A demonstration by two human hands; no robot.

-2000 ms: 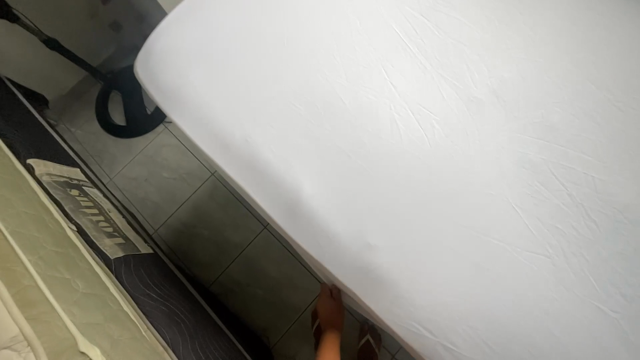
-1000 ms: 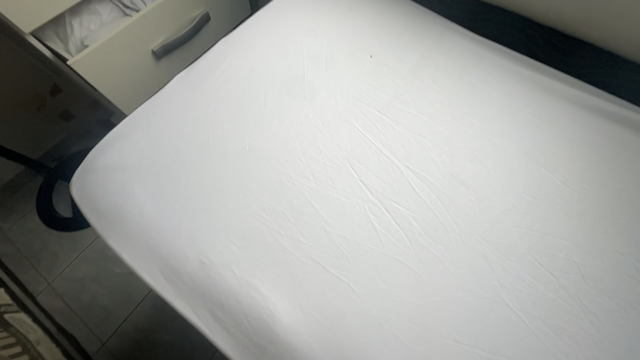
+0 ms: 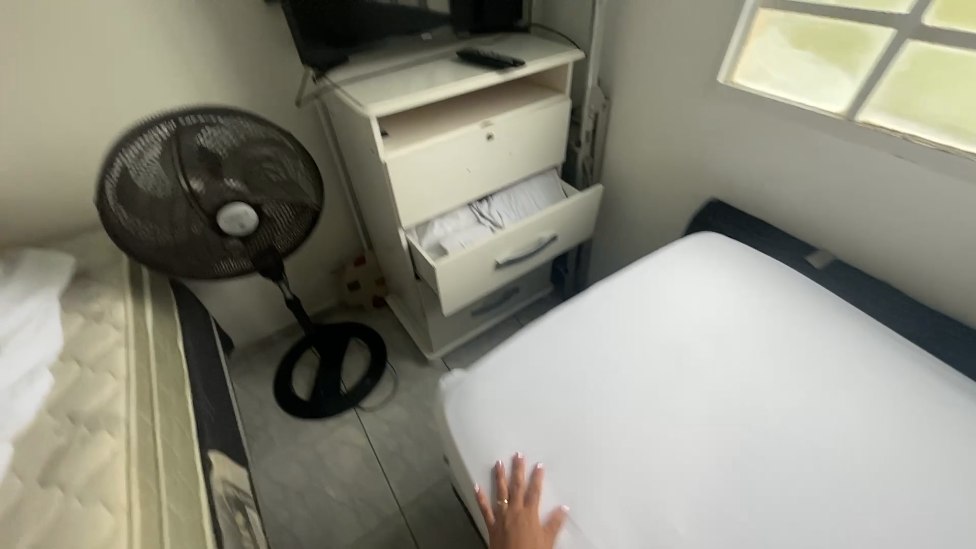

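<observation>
My left hand (image 3: 520, 507) rests palm down, fingers spread, on a white fitted sheet (image 3: 686, 396) near the left side of the mattress. A ring shows on one finger, and nothing is held. The sheet covers the mattress top smoothly and wraps over its near-left corner. My right hand is out of view.
A black pedestal fan (image 3: 238, 217) stands on the tiled floor (image 3: 328, 465) left of the bed. Behind it is a white chest of drawers (image 3: 476, 164) with one drawer (image 3: 526, 255) pulled out, holding white cloth. A bare quilted mattress (image 3: 84, 427) lies at left, a dark headboard (image 3: 862, 286) at right.
The view has swung up to show the fan and chest. A hand was at the mattress edge two seconds ago, none showed one second ago, and now my left hand is on the sheet.
</observation>
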